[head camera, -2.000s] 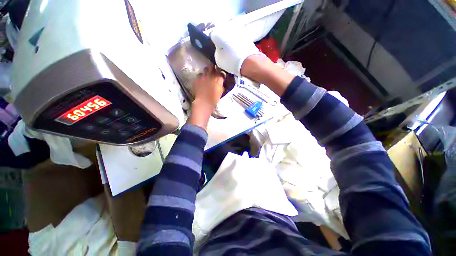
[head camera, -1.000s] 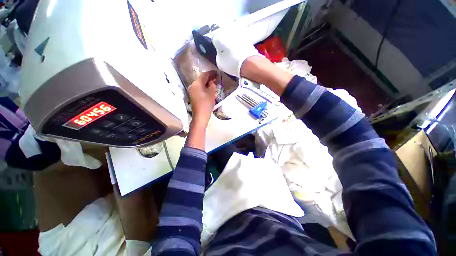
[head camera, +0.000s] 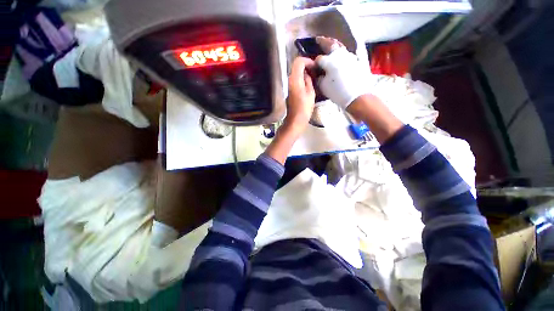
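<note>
A small black slab, seemingly the smartphone (head camera: 308, 47), is above the parts tray (head camera: 331, 21) behind the machine's right side. My right hand (head camera: 342, 78), in a white covering with bare fingertips, holds it from the right. My left hand (head camera: 299, 97) is beside the machine head, its fingertips at the slab's lower edge and against my right hand. Whether its fingers grip anything is hidden. The button machine's dark control panel (head camera: 212, 79) shows red digits, 60456. A cream-white cloth piece (head camera: 297, 209) lies on my lap.
The white table (head camera: 188, 143) has a well of whitish bits (head camera: 215, 126) and a blue holder (head camera: 359, 130) near my right wrist. A grey cable (head camera: 235, 149) hangs over its edge. Cloth heaps lie left (head camera: 97, 231) and right (head camera: 389, 212); a brown cardboard box (head camera: 109, 143) stands left.
The view has swung left, so the machine appears further right and higher. My left hand has moved from inside the tray up to the black slab, which is now tilted flatter.
</note>
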